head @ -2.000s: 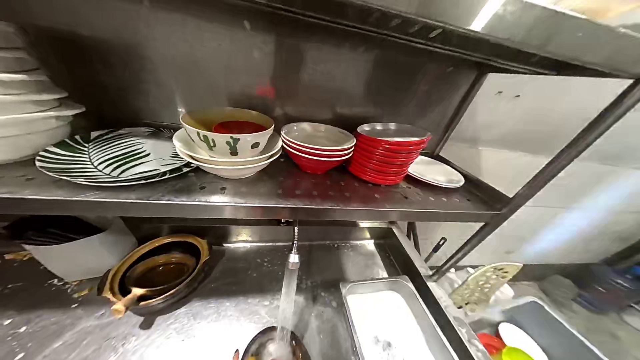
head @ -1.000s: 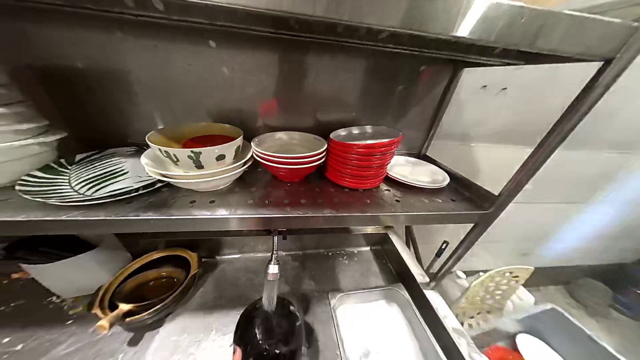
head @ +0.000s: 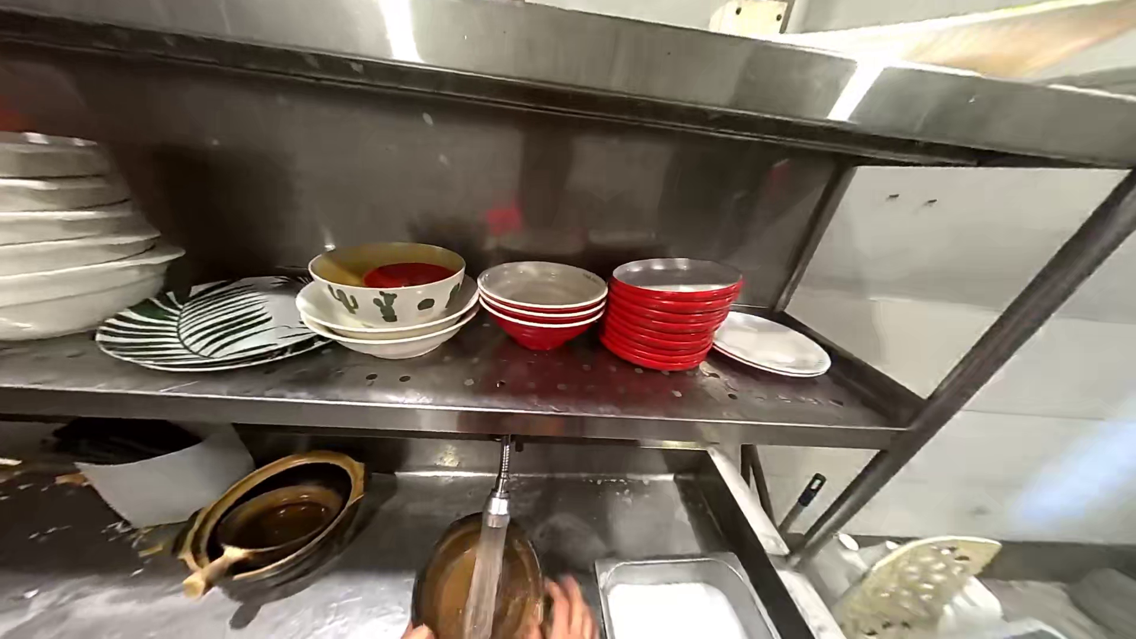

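A dark-rimmed bowl with a brown inside [head: 453, 577] is tilted under a running faucet [head: 497, 508], low in the middle of the view. My right hand [head: 568, 611] is at the bowl's right edge, its fingers partly blurred. Only a fingertip of my left hand [head: 419, 631] shows, at the bowl's lower left edge. The bottom of the frame cuts off the rest of both hands. Left of the bowl, nested brown clay pots with a handle [head: 275, 524] rest on the metal sink surface [head: 355, 586].
Above hangs a metal shelf [head: 444, 417] with a cactus-pattern bowl [head: 388, 297], red-and-white bowls [head: 541, 302], stacked red dishes [head: 670, 324], white plates [head: 772, 344] and leaf-pattern plates [head: 213, 328]. A metal pan [head: 679, 568] with white contents stands right of the bowl. A slanted post [head: 994, 355] borders the right.
The bowl under the water showed its dark side one second ago; now its brown inside faces the view. Fingers have come into sight at its edges.
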